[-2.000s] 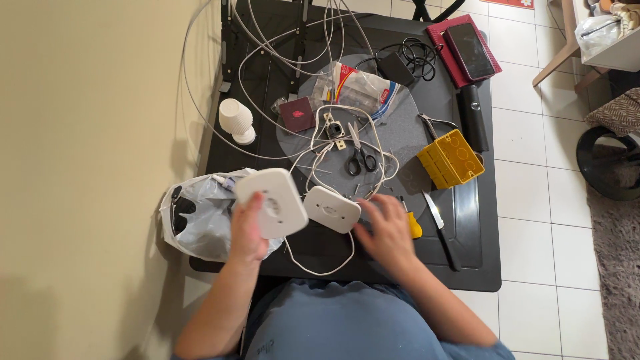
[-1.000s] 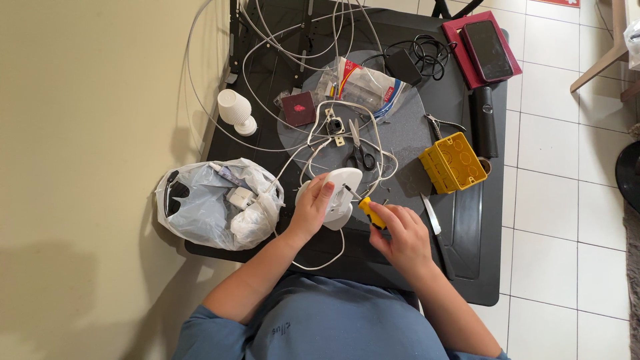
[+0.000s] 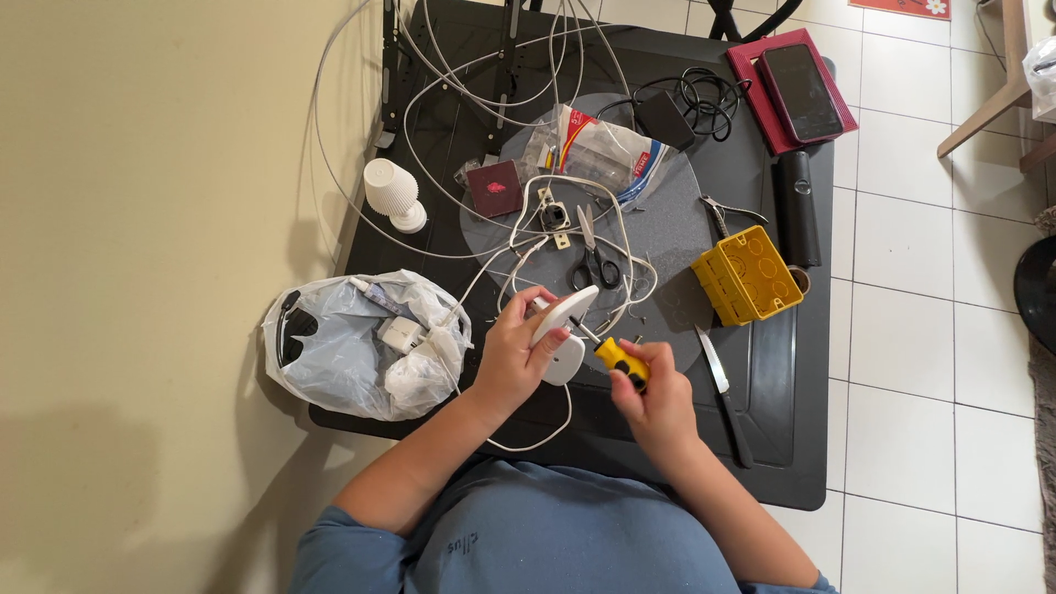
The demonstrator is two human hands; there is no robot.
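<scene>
My left hand [image 3: 521, 346] grips a white plastic plate [image 3: 566, 313] with rounded corners, tilted on edge. Against it from the right, the tip of a yellow-and-black screwdriver [image 3: 620, 361] meets the plate's face; my right hand [image 3: 660, 400] is closed on its handle. A second white plate [image 3: 564, 363] hangs just below the first, partly hidden; how it is held cannot be told. White cable [image 3: 629, 280] loops behind my hands around black-handled scissors [image 3: 596, 266] and a socket module on a metal bracket [image 3: 554, 218]. Small screws lie scattered nearby.
Left: a plastic bag [image 3: 330, 371] with a white adapter, and a small white lamp [image 3: 392, 194]. Right: a serrated knife [image 3: 716, 371], a yellow electrical box [image 3: 747, 280], pliers [image 3: 719, 213], a black cylinder [image 3: 796, 206] and a phone [image 3: 800, 91]. Grey cables [image 3: 412, 157] arch over the black table [image 3: 660, 437].
My right hand, empty two seconds ago, now holds the screwdriver, which lay at the right of the plates. My left hand has brought its plate rightward and tilted it up.
</scene>
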